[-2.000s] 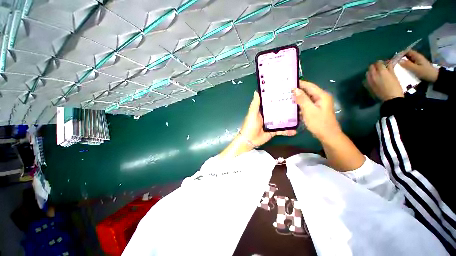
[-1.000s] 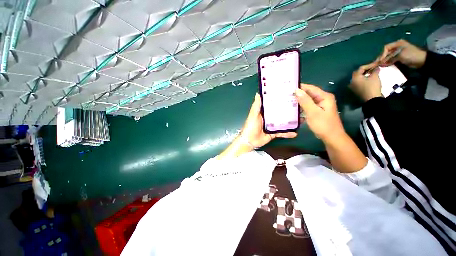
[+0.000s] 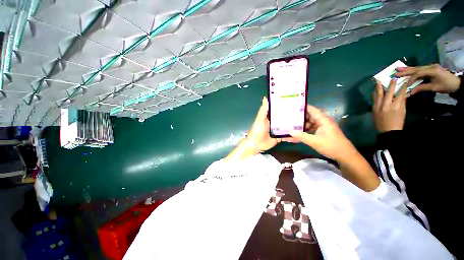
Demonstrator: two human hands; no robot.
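A black-edged smartphone [image 3: 288,96] with a bright pinkish screen is held upright over the green bench. The screen shows lines of small text and a green bar, too small to read. My left hand [image 3: 261,131] holds the phone at its lower left side. My right hand [image 3: 325,133] is at its lower right, the thumb by the bottom of the screen and the fingers beside the right edge.
Folded white-grey boxes with teal edges [image 3: 147,56] form a long wall across the bench [image 3: 168,147]. A flat carton stack [image 3: 86,128] stands left. A red stool [image 3: 124,226] is lower left. A person's hands [image 3: 402,96] handle a white box [image 3: 390,76] at right.
My right thumb has moved down from the screen's right edge to its bottom. The phone sits slightly lower, and a green bar now shows. The other person's hands and white box have shifted.
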